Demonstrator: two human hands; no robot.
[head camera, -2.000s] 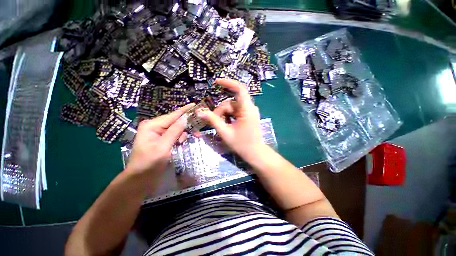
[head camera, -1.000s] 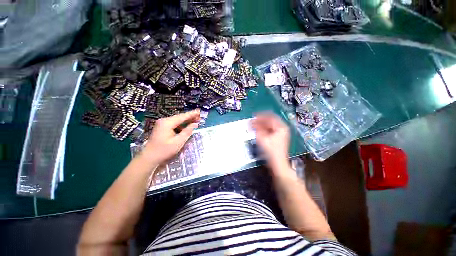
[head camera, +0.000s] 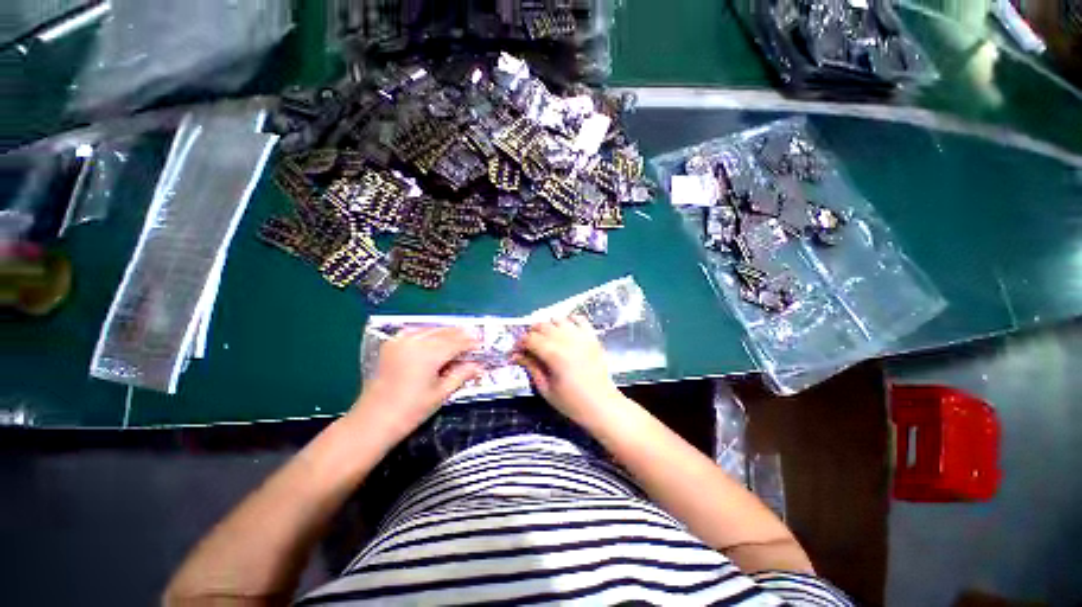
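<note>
A pale glossy label sheet (head camera: 629, 330) lies at the bench's front edge before me, its right part creased or lifted at an angle. My left hand (head camera: 421, 370) is on its left part, fingertips pinching near the middle. My right hand (head camera: 566, 362) pinches the sheet close beside the left fingertips. Whether a small piece is also between the fingers cannot be told. A heap of small dark circuit boards (head camera: 445, 166) with gold dots lies behind the sheet.
A clear blister tray (head camera: 848, 285) holding several boards lies at right. Long pale spare sheets (head camera: 184, 255) lie at left. Loaded trays (head camera: 837, 42) stand at the back. A red stool (head camera: 946, 442) is beside the bench at lower right.
My right hand has come back from the sheet's right end to beside my left hand. Both hands are now lower on the sheet, which was flat and is now bent.
</note>
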